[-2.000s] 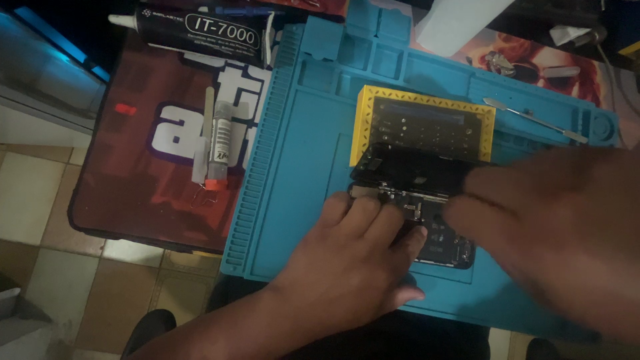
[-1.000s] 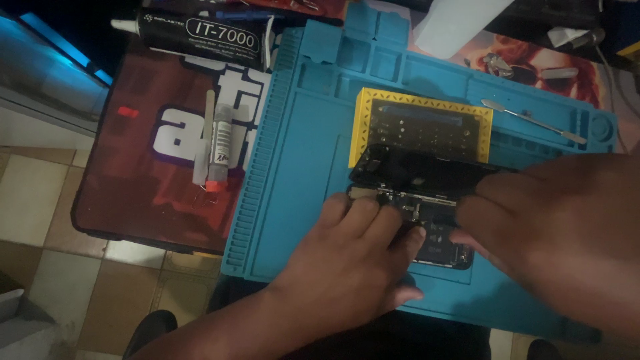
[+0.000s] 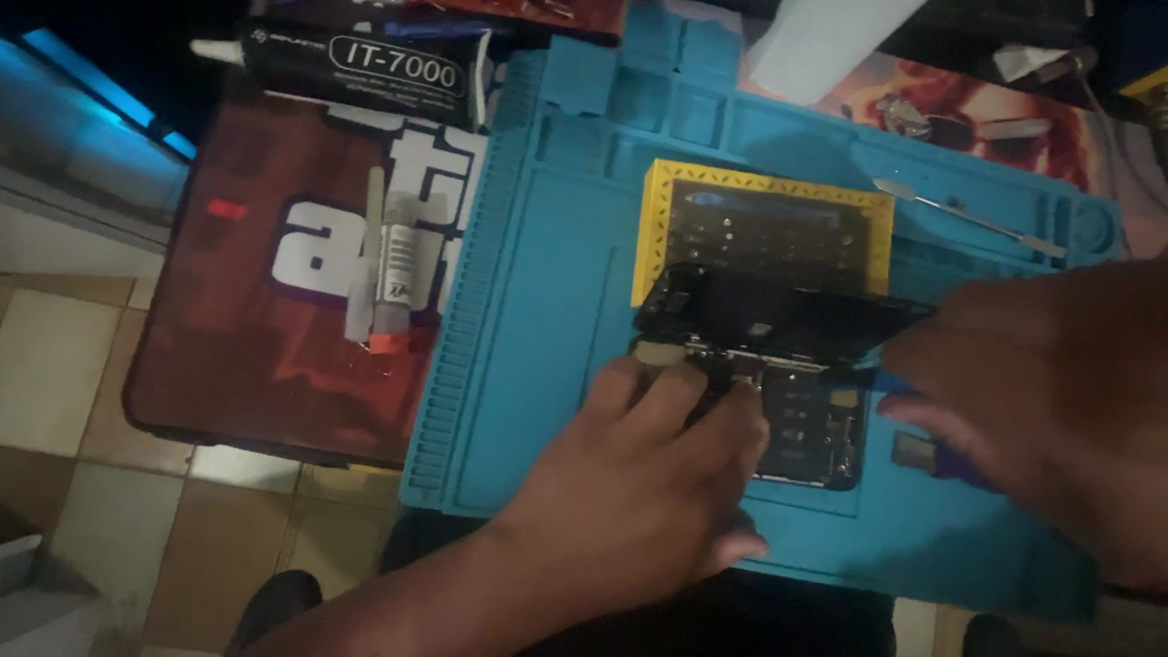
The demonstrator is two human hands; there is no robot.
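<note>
An opened smartphone lies on the teal silicone repair mat [image 3: 529, 365]. Its dark screen assembly [image 3: 776, 310] is tilted up against a yellow-framed screw tray [image 3: 650, 228], and the phone body [image 3: 803, 438] shows its battery and inner parts. My left hand [image 3: 657, 456] rests over the body's left part, fingers bent on it; whether it pinches anything is hidden. My right hand [image 3: 1022, 392] is at the phone's right edge, shut on a blue-handled tool [image 3: 958, 465], whose thin blue end reaches the gap between screen and body. Motion blur hides its fingertips.
A metal spudger [image 3: 976, 219] lies at the mat's upper right. Left of the mat, a capped syringe or tube [image 3: 395, 265] and a black IT-7000 glue tube [image 3: 365, 68] lie on a red printed pad [image 3: 228, 365]. A white cylindrical object [image 3: 812, 46] stands behind the mat.
My right hand has moved to the right, off the phone's right part, uncovering more of the battery side and the blue tool. My left hand stays on the phone.
</note>
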